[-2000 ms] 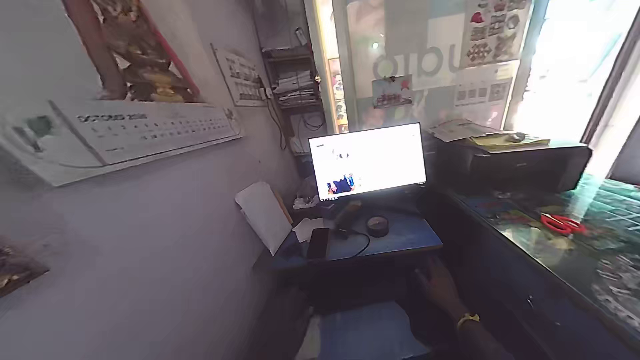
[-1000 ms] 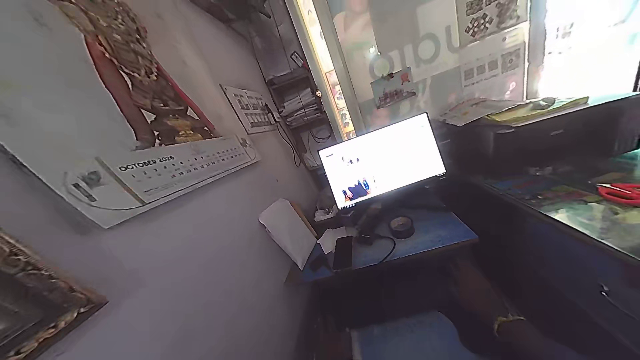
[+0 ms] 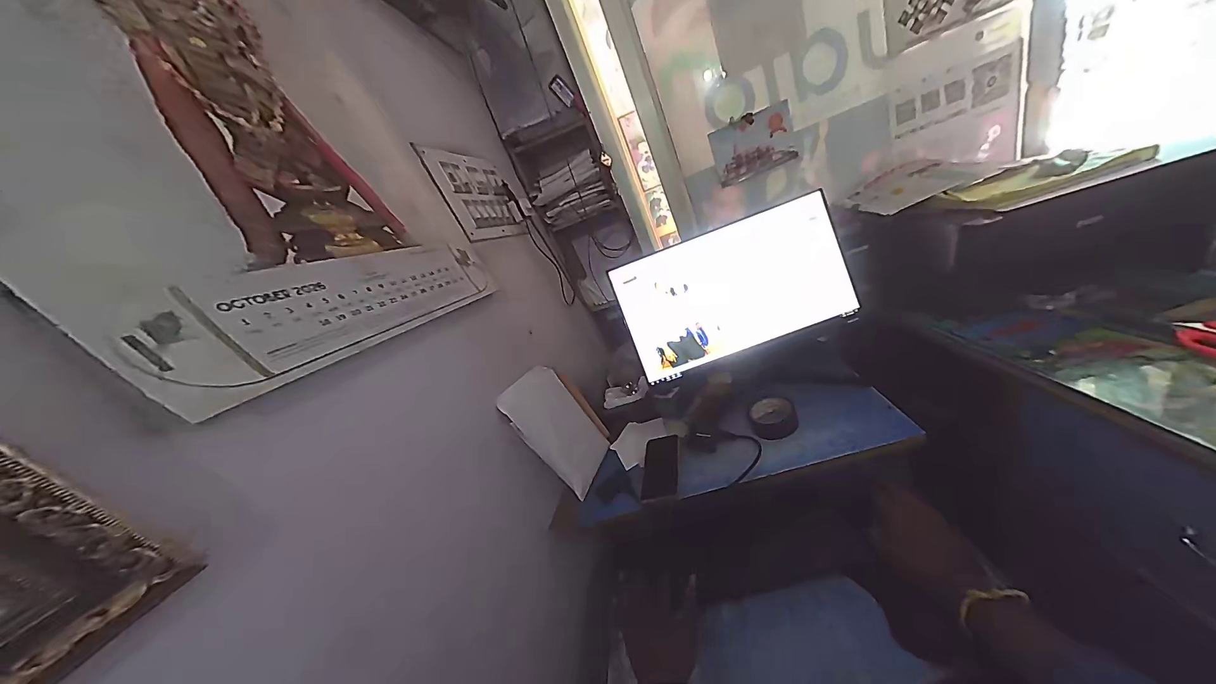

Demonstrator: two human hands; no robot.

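Note:
Low in the view, my left hand (image 3: 657, 622) lies in shadow at the left of a blue surface (image 3: 807, 632), fingers apart and nothing seen in it. My right hand (image 3: 907, 522), with a yellow band at the wrist, is blurred and dark below the right part of the blue desk (image 3: 836, 432); whether it holds anything cannot be made out. On the desk above the hands are a black phone (image 3: 660, 467), a roll of tape (image 3: 772, 416), a dark cable (image 3: 749, 458) and white paper (image 3: 635, 442). A lit monitor (image 3: 736, 285) stands behind them.
A white packet (image 3: 554, 427) leans by the left wall, where a calendar (image 3: 342, 309) and a carved frame (image 3: 85, 570) hang. Shelves with stacked papers (image 3: 570, 185) are behind. At right, a glass-topped counter (image 3: 1140, 380) bears red-handled scissors (image 3: 1197, 339), beside a dark printer (image 3: 1073, 237).
The view has turned left and tilted. My left hand now shows more plainly, its fingers visible at the bottom. My right hand stays near the desk's right front.

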